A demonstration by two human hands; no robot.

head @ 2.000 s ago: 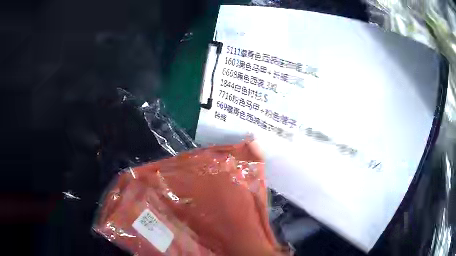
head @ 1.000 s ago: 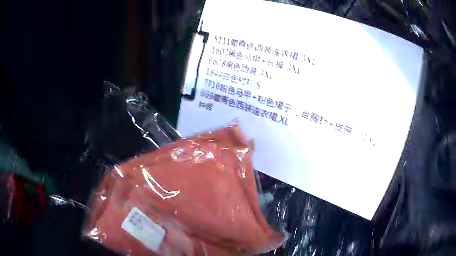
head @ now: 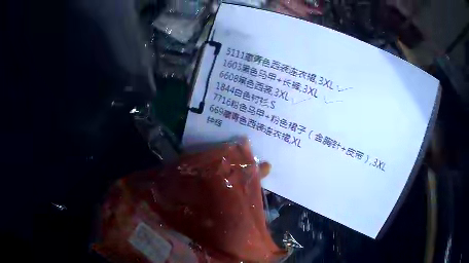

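A white printed sheet (head: 329, 118) lies tilted on a dark clipboard (head: 431, 123) with a black-edged clip (head: 205, 77) at its left edge. Faint ticks stand beside the upper three lines. A coral garment in a clear polybag (head: 205, 190) overlaps the sheet's lower left corner, with a white label (head: 150, 242) near the bottom edge. A small skin-toned spot at the garment's right edge seems to be a fingertip, probably of my left hand (head: 265, 169); the rest is hidden and its grip cannot be told. My right hand is not in view.
Dark, shiny plastic (head: 308, 226) shows below the clipboard. Blurred pale and reddish packets (head: 303, 6) lie beyond its top edge. A patch of green floor (head: 169, 100) shows left of the clip. The left side is very dark.
The view has darkened and the print and ticks have become clearer. The clipboard and coral packet sit slightly lower in view than one second ago. Pale and reddish packets have appeared at the top.
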